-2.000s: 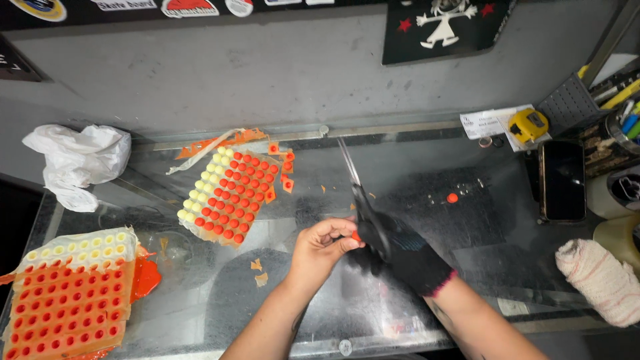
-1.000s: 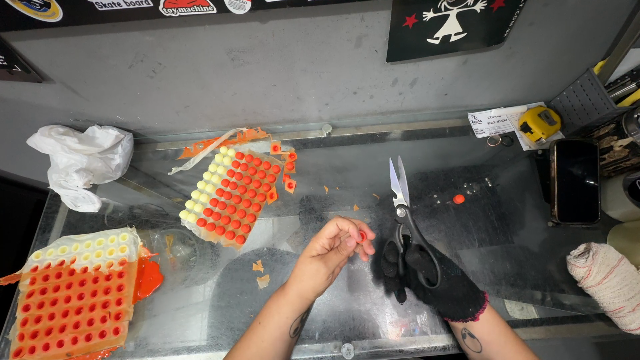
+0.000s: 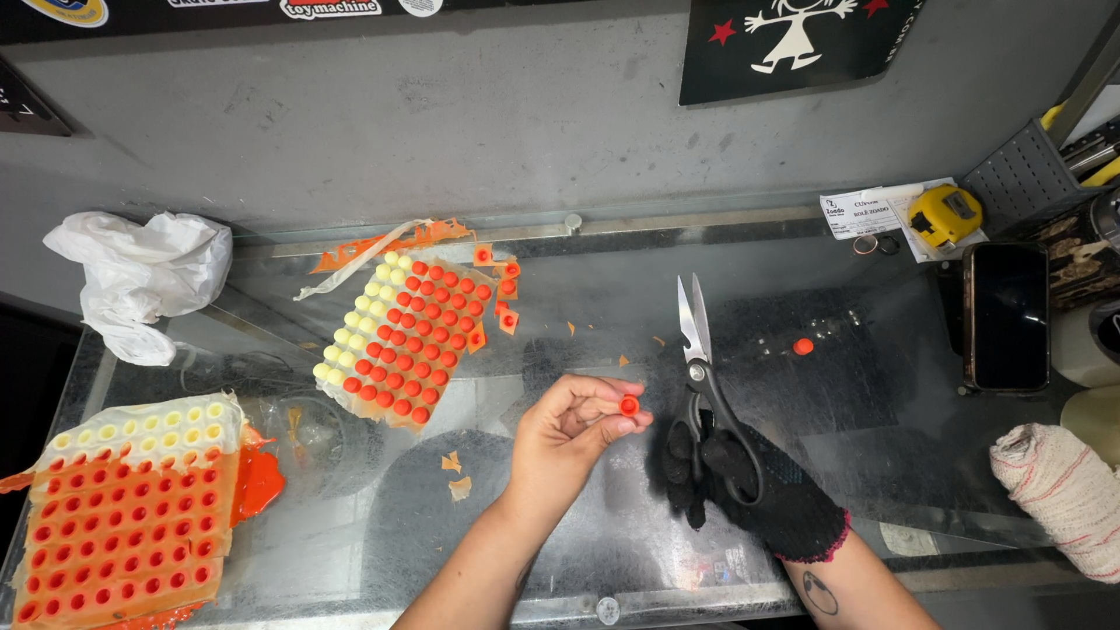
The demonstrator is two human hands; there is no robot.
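Between the thumb and fingers of my bare left hand (image 3: 579, 422) is a small red rubber cap (image 3: 629, 405), its hollow side showing. My right hand (image 3: 744, 477), in a black knit glove, holds black-handled scissors (image 3: 697, 372) with the blades slightly apart, pointing away from me. A sheet of red and pale yellow domed caps (image 3: 411, 341) lies left of my hands, with several cut square pieces (image 3: 508, 321) along its right edge. Another sheet with its hollows up (image 3: 122, 516) lies at the lower left. One loose red cap (image 3: 803, 347) rests right of the scissors.
A crumpled white plastic bag (image 3: 144, 271) sits at the back left of the glass tabletop (image 3: 490, 560). On the right are a yellow tape measure (image 3: 945, 215), a phone (image 3: 1006, 315) and a rolled cloth (image 3: 1054, 499). Small scraps (image 3: 458, 486) lie near my left forearm.
Two seconds ago the scissors were close to my left hand; my hands have since moved apart. The red cap, then mostly hidden by fingers, now shows its hollow side.
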